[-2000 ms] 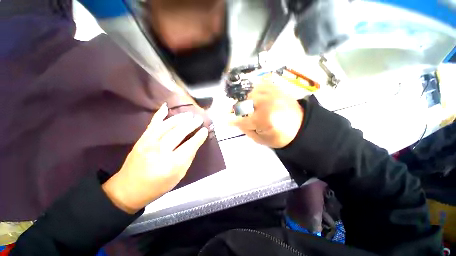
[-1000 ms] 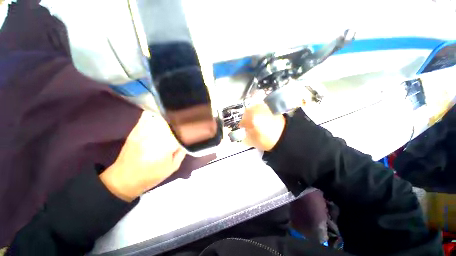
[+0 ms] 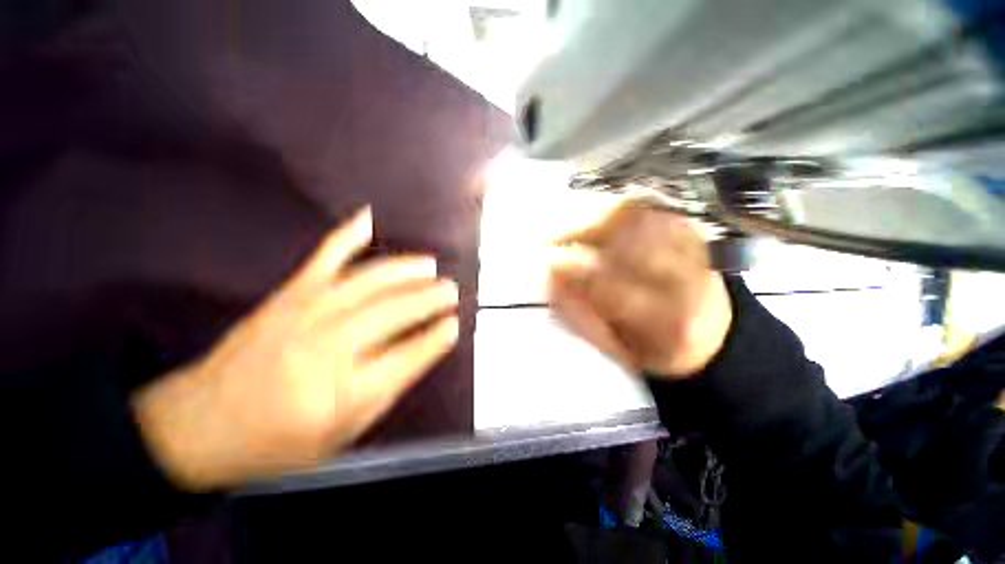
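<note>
A large dark plum fabric panel (image 3: 424, 154) covers the left of the white machine table, its straight right edge running toward the table's front edge. My left hand (image 3: 320, 353) lies flat on the panel, fingers apart and pointing right. My right hand (image 3: 639, 286) is blurred, with curled fingers, over the white table right of the panel; whether it holds anything cannot be told. The white sewing machine head (image 3: 683, 77) is above it. The needle area is blurred and partly hidden behind my right hand.
The white table's front edge (image 3: 529, 443) runs across below both hands. Under it, a piece of plum cloth (image 3: 630, 479) and blue perforated plastic (image 3: 689, 529) show. A dark object (image 3: 935, 297) stands at the table's far right.
The view has shifted, and the machine head now appears further right. My left hand's fingers are spread on the panel, whose right edge is now visible. My right hand appears further right and larger.
</note>
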